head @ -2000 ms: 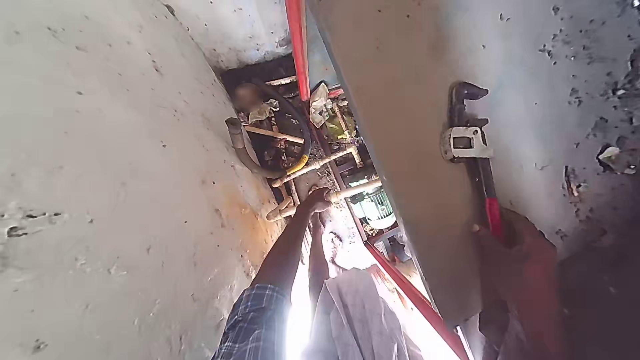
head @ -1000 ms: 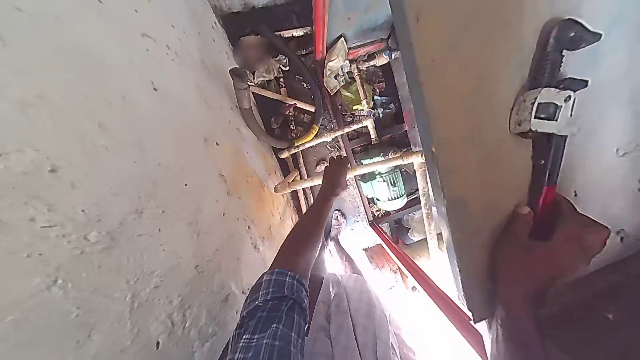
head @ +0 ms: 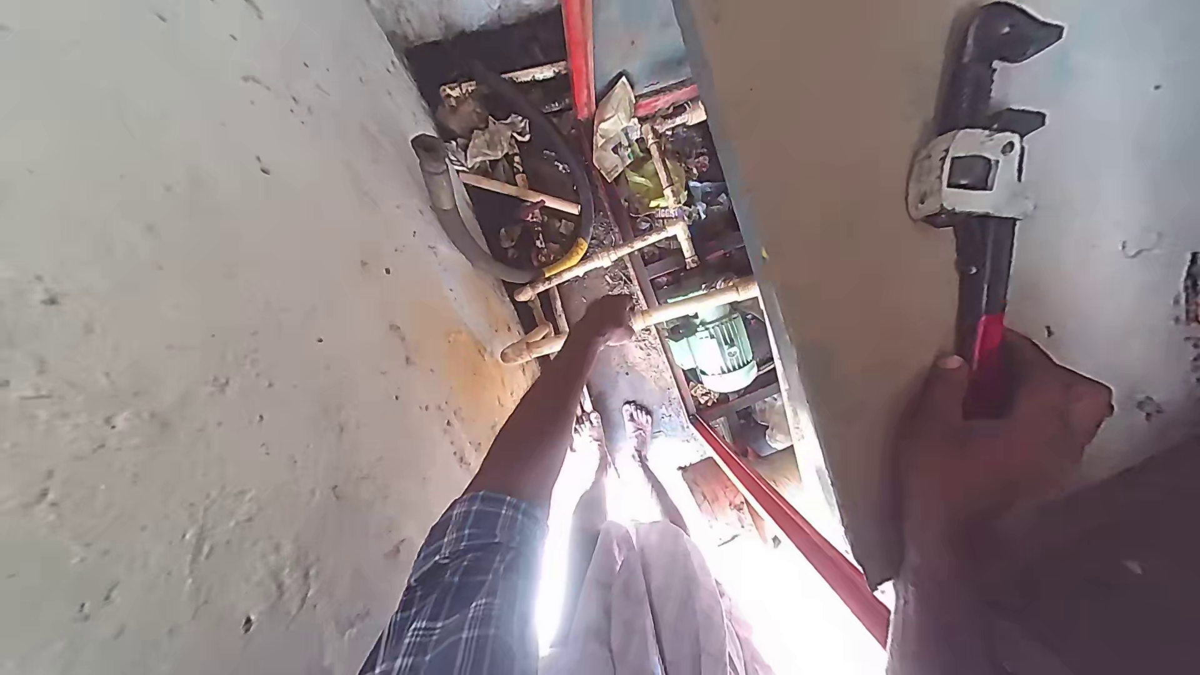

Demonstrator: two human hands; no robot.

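My right hand [head: 1012, 412], at the right, is closed around the red handle of a pipe wrench [head: 980, 197]. The wrench points up in front of a pale wall panel, its hook jaw at the top. Down in the narrow gap, my left hand [head: 611, 319] rests at a pale plastic pipe [head: 698, 304], by the pipe's left end, its fingers wrapped round it. Just right of that hand, below the pipe, sits a green finned electric motor [head: 720, 352]. A second pale pipe [head: 609, 258] with an elbow runs above the hand.
A rough plastered wall [head: 234, 328] rises close on the left. A thick black hose [head: 469, 239] curves beside it over debris. A red metal bar [head: 797, 525] runs along the lower right, and another red bar [head: 579, 56] stands at the top. My bare feet [head: 637, 422] are on the floor.
My right hand and the pipe wrench have moved up and right in view since the earliest frame. My left hand stays at the pipe. The view itself has shifted.
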